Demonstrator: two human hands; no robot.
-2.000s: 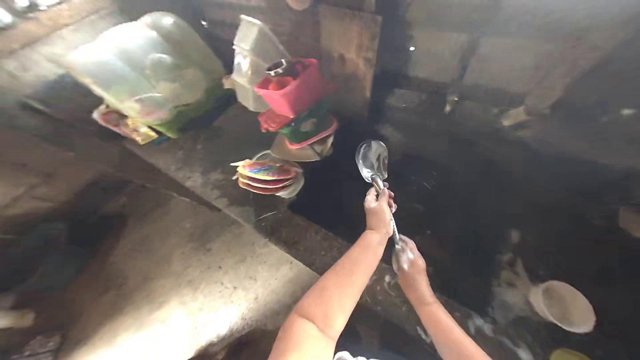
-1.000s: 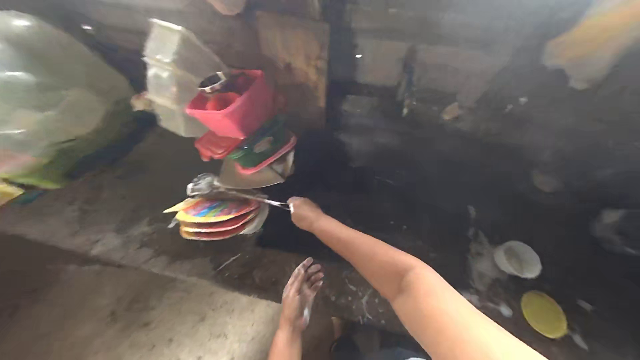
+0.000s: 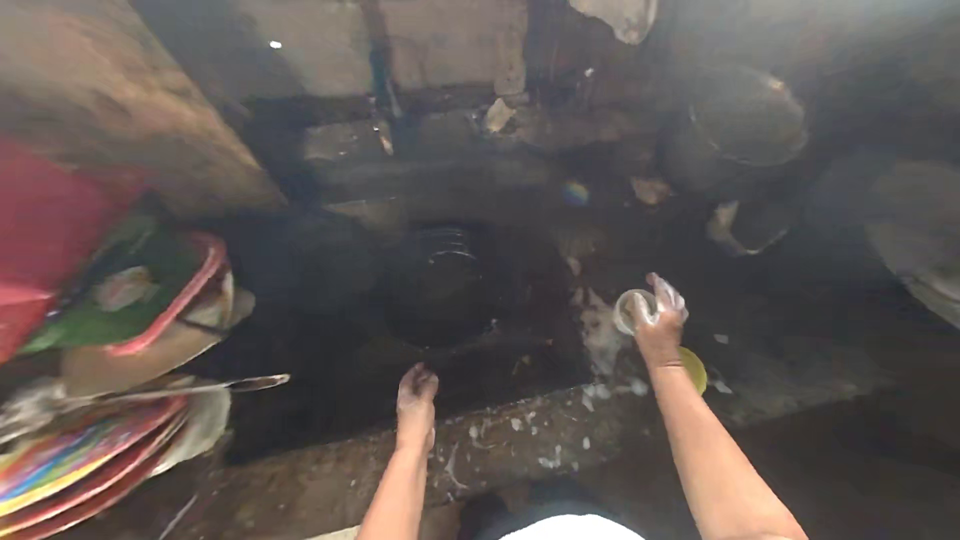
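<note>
My right hand (image 3: 658, 319), wet with white suds, is at a small white round container (image 3: 624, 313), its fingers over the rim; whether it grips it is unclear. Partly behind my right wrist lies a yellow round lid or dish (image 3: 694, 369). My left hand (image 3: 417, 386) hangs over the dark wet area with nothing in it, its fingers loosely together and somewhat blurred. A long-handled metal ladle or spoon (image 3: 259, 382) rests on a stack of colourful plates (image 3: 90, 465) at the lower left.
At the left are a pink plastic container (image 3: 52, 225) and a green item (image 3: 112, 300) with a pink rim beside it. A wooden board (image 3: 142, 90) leans behind them. Suds dot the concrete ledge (image 3: 510, 442). A large round vessel (image 3: 750, 116) stands at the upper right.
The metal utensil, held by my right hand over the plates one second ago, is out of my hands and lies on them. My right hand has moved right to the white container. The view has shifted.
</note>
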